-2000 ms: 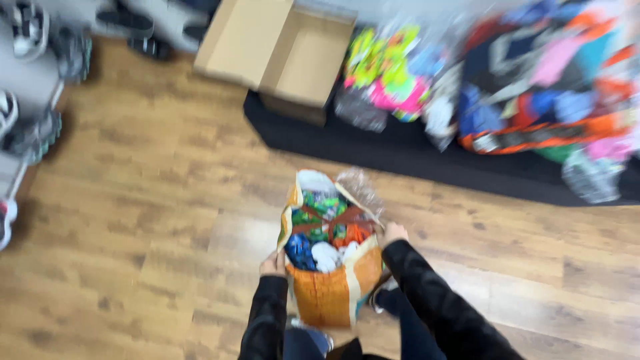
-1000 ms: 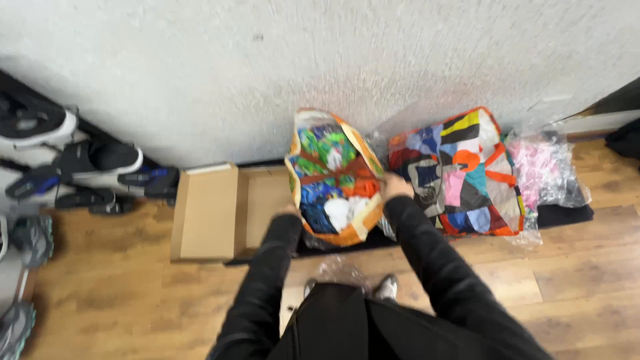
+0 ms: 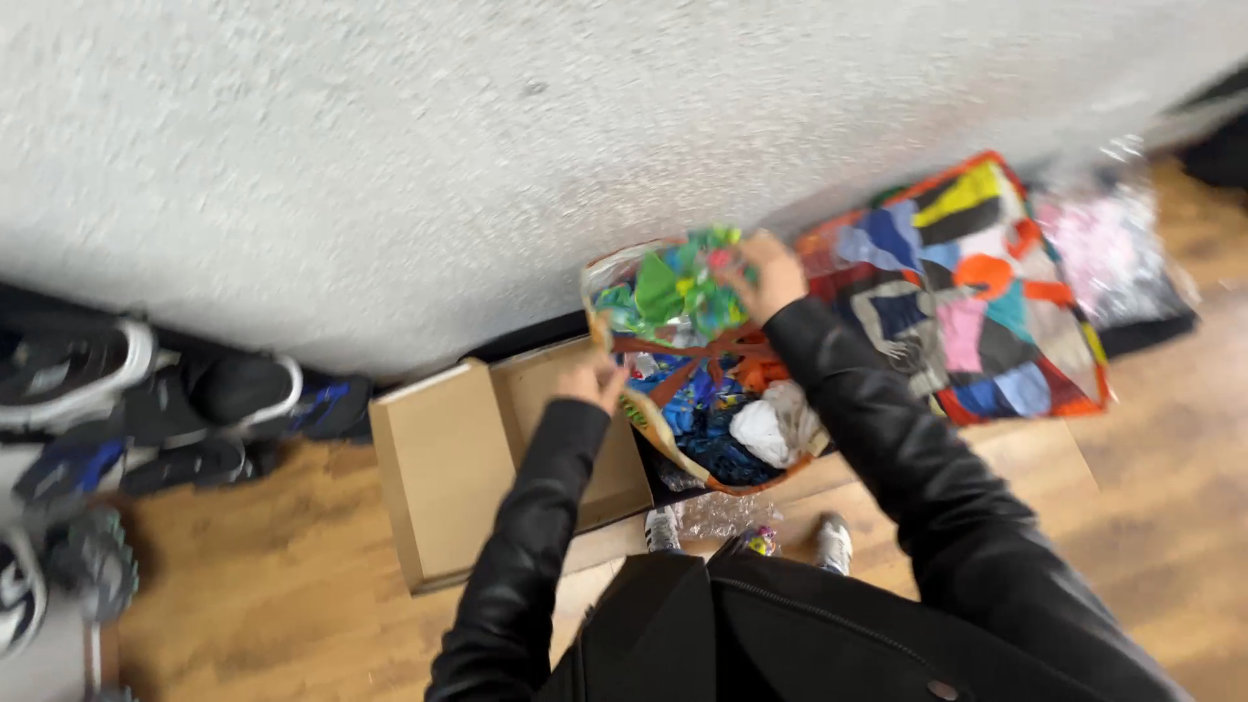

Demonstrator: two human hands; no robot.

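Observation:
An orange-edged bag [image 3: 663, 434] stands open against the wall, full of green, blue, orange-brown and white pieces that look like fabric. My right hand [image 3: 770, 273] is at its far right side, fingers closed on a green patterned piece [image 3: 707, 283] at the top of the contents. At the bag's left rim is my left hand [image 3: 592, 383], blurred; its fingers seem to pinch the rim. A white bundle [image 3: 770, 429] lies in the near right part of the bag, beside dark blue pieces [image 3: 723, 458].
Left of the bag lies an open cardboard box [image 3: 448, 468]. A multicoloured patchwork-patterned bag [image 3: 960, 292] is to the right, with clear plastic packages [image 3: 1102, 244] beyond it. Shoes [image 3: 244, 390] stand on racks at the left. Crumpled clear plastic [image 3: 726, 512] lies near my feet.
The orange-edged bag was held over the floor two seconds ago and now stands by the wall, beside the box. My right hand has moved from its rim to the green piece.

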